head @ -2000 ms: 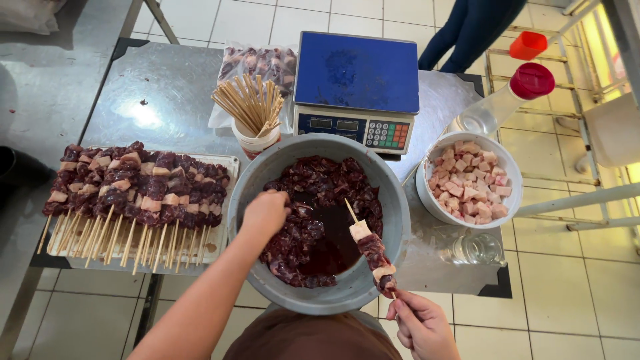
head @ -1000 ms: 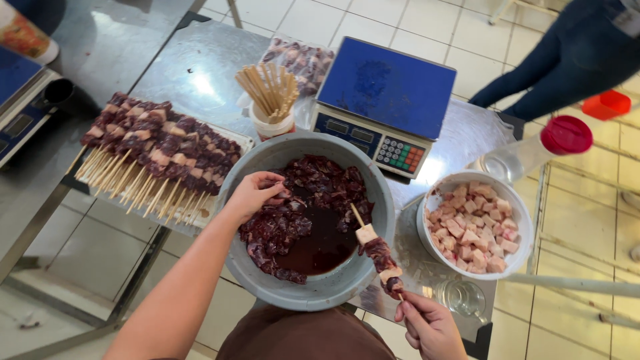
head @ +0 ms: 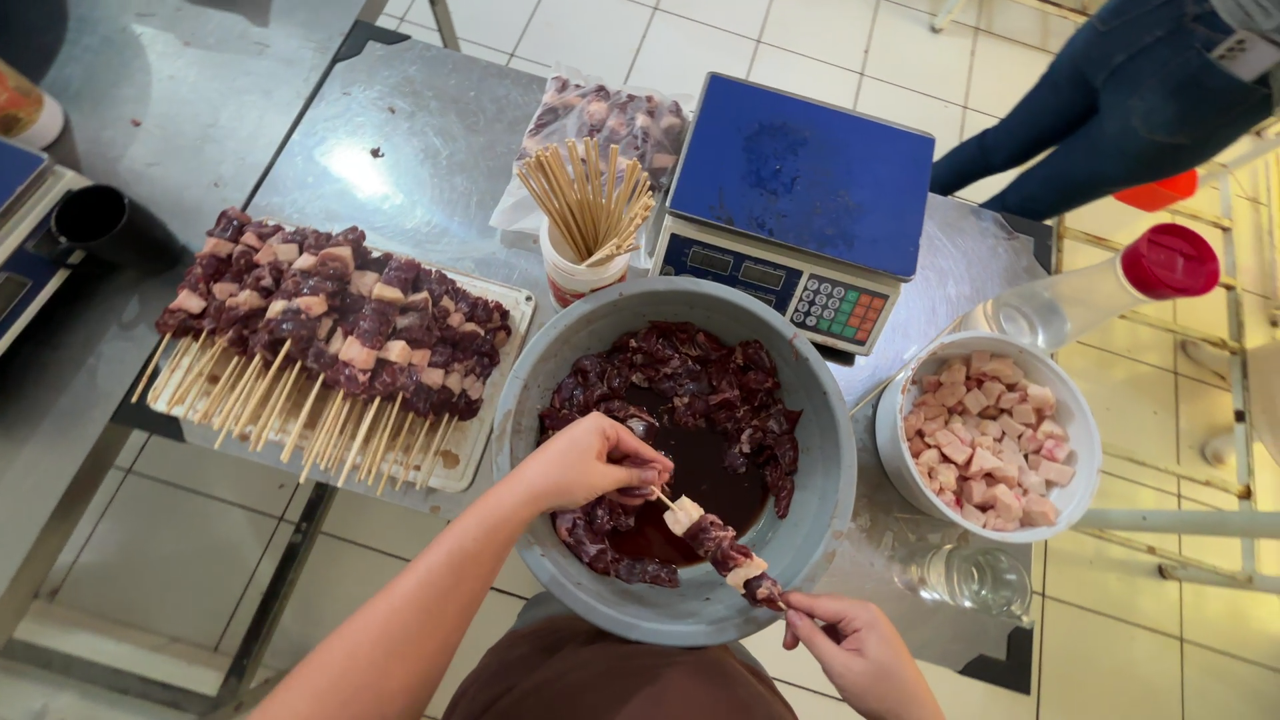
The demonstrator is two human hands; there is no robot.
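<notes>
My right hand (head: pixel 845 640) grips the lower end of a wooden skewer threaded with dark meat and pale fat cubes (head: pixel 718 545), tilted over the near rim of a grey plastic basin (head: pixel 835 440). At the skewer's bare tip is my left hand (head: pixel 610 465), fingers pinched together; a piece of meat seems to be between them, mostly hidden. Raw dark meat (head: pixel 690 375) lies around reddish liquid in the basin. To the left, loaded skewers (head: pixel 340 320) are piled on a white tray (head: pixel 480 470). A white bucket (head: pixel 1085 450) at the right holds pale fat cubes (head: pixel 985 440).
Behind the basin stand a tub of bare skewers (head: pixel 585 215), a blue-topped scale (head: pixel 800 180) and a bag of meat (head: pixel 610 120). A red-lidded jug (head: pixel 1100 280) and a glass (head: pixel 975 580) flank the bucket. A black cup (head: pixel 110 225) is left; a person (head: pixel 1120 100) stands back right.
My left hand has moved from the meat at the basin's left side to the tip of the skewer. My right hand still holds the skewer. The person at the back right shows more fully.
</notes>
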